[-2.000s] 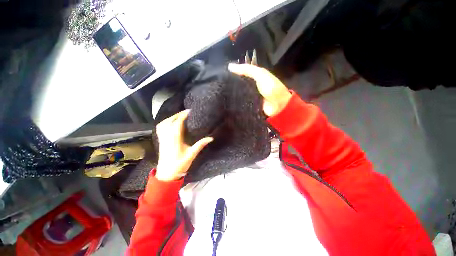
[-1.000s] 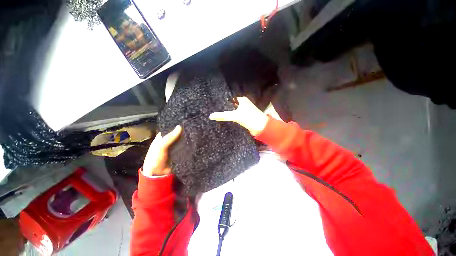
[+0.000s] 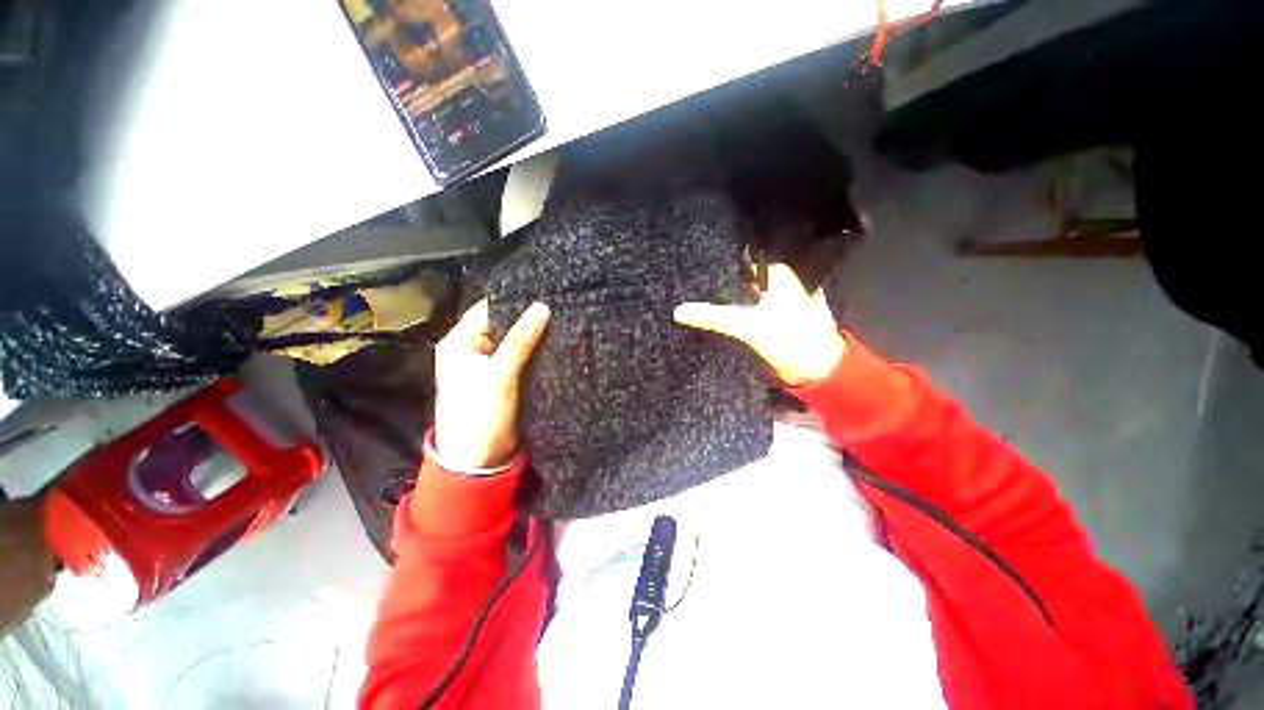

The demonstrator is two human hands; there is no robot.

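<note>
A charcoal, speckled, nubby garment piece (image 3: 624, 375) lies on my lap below the table edge, spread between both hands. My left hand (image 3: 481, 388) holds its left edge, thumb on top and fingers partly hidden at the side. My right hand (image 3: 776, 326) holds its upper right edge, thumb on top pointing left and fingers curled at the edge. A small glint shows by the right fingertips, too small to name. No needle or thread can be made out.
A white table (image 3: 264, 153) crosses the top, with a lit smartphone (image 3: 451, 83) and a red cord scrap (image 3: 879, 39) at its edge. Shiny black trim (image 3: 97, 326) hangs at left above a red stool (image 3: 180, 479). A dark clothed shape is at upper right.
The garment has been turned and laid flatter, its speckled face now spread wide between my hands. The view has shifted, so the phone sits higher and further right. Both hands still hold the cloth.
</note>
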